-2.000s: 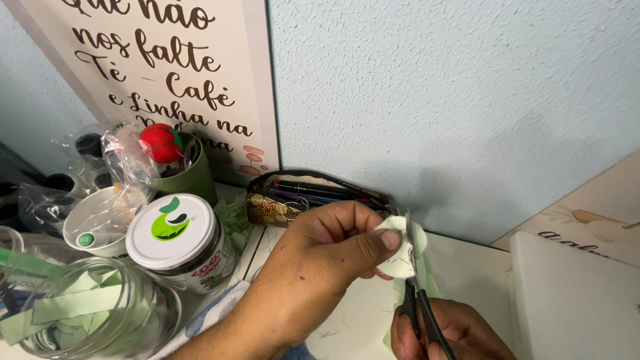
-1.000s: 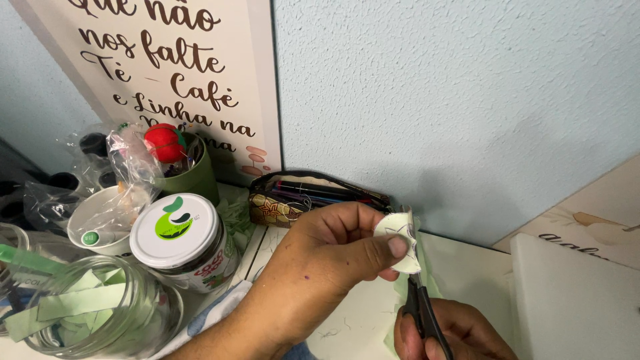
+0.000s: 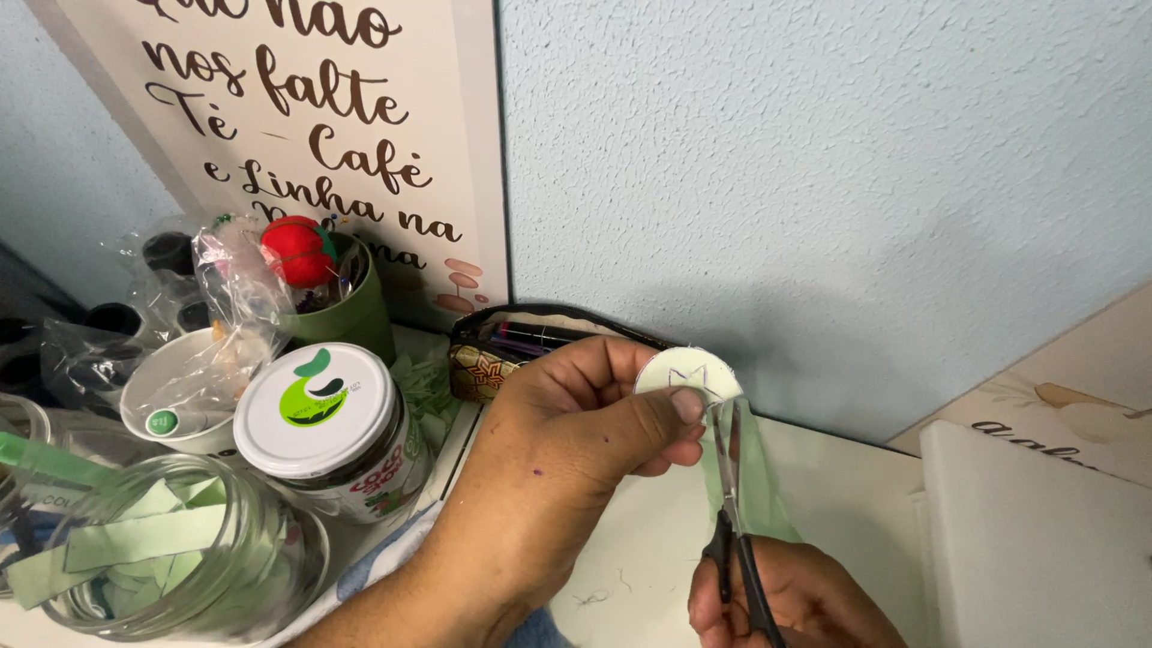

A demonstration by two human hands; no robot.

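Observation:
Between thumb and fingers, my left hand [image 3: 585,432] pinches a small rounded piece of pale green fabric [image 3: 688,371] with a drawn outline on it. My right hand [image 3: 792,594] holds scissors with black handles [image 3: 733,522], blades pointing up at the lower right edge of the piece. The blades are slightly apart. A longer strip of light green fabric [image 3: 756,468] hangs behind the scissors; whether it joins the rounded piece is hard to tell.
A glass jar of green strips [image 3: 162,549], a white-lidded jar [image 3: 315,409], a white cup [image 3: 193,396] and a green pot [image 3: 360,310] with a red pincushion [image 3: 299,252] stand left. A patterned pencil case [image 3: 477,364] lies by the wall. A white block [image 3: 1035,540] is at right.
The fabric piece has been turned in my left hand, so its rounded edge and drawn outline now face up. The scissors remain in my right hand at its edge.

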